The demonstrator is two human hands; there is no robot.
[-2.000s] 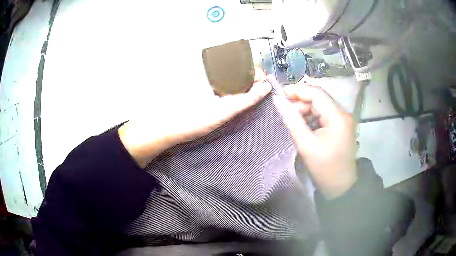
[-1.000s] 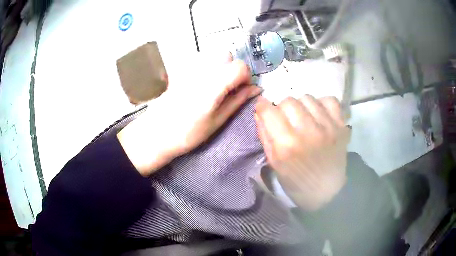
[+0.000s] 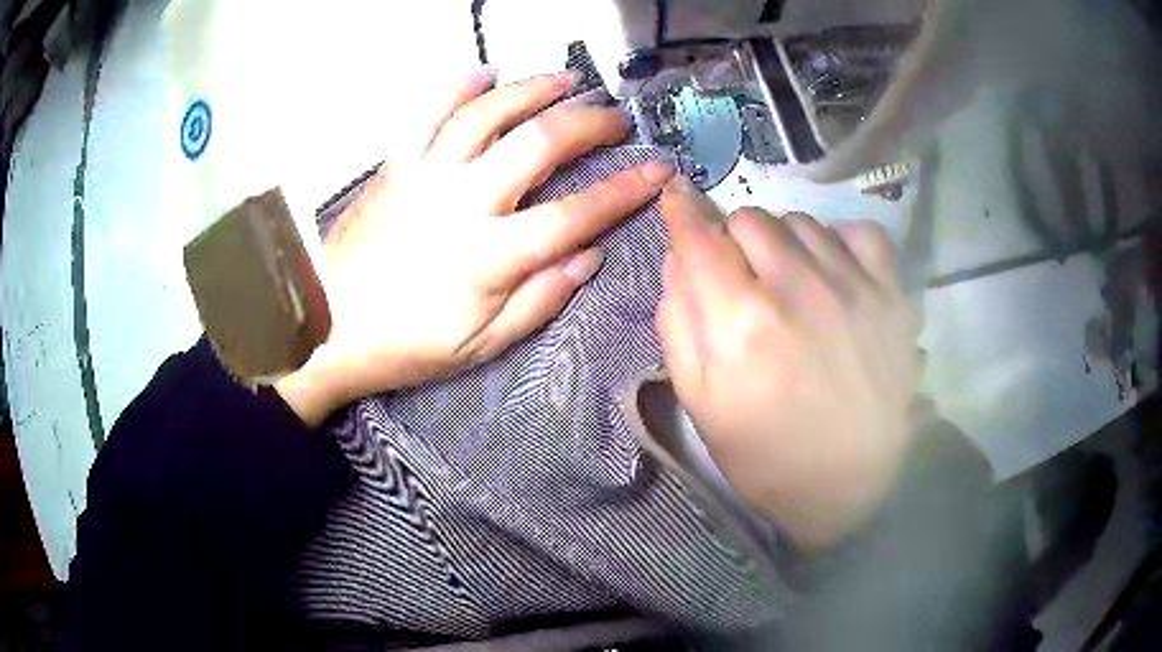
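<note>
A finely striped grey-mauve cloth [image 3: 510,420] lies on the table and bunches toward the front edge. My left hand [image 3: 497,229] lies flat on it, fingers spread, fingertips beside the machine foot. My right hand [image 3: 790,357] is at the cloth's right edge, fingers bent, its index fingertip touching down near the left fingertips; part of the edge curls up beside its palm. A shiny bluish rounded plate [image 3: 709,134] shows just beyond the fingertips. The presser foot area is dark and blurred; the needle cannot be made out.
The pale machine head [image 3: 1007,77] is blurred at upper right. A ribbed knob [image 3: 886,176] sits right of the plate. A brown block [image 3: 259,287] is beside my left wrist, with a blue ring mark [image 3: 195,129] above it. Dark loops, blurred, lie at right on the white table [image 3: 1019,357].
My left hand has spread out flat and moved up and left over the cloth. The cloth now reaches beside the foot. The brown block and ring mark appear farther left. My right hand stays near the edge.
</note>
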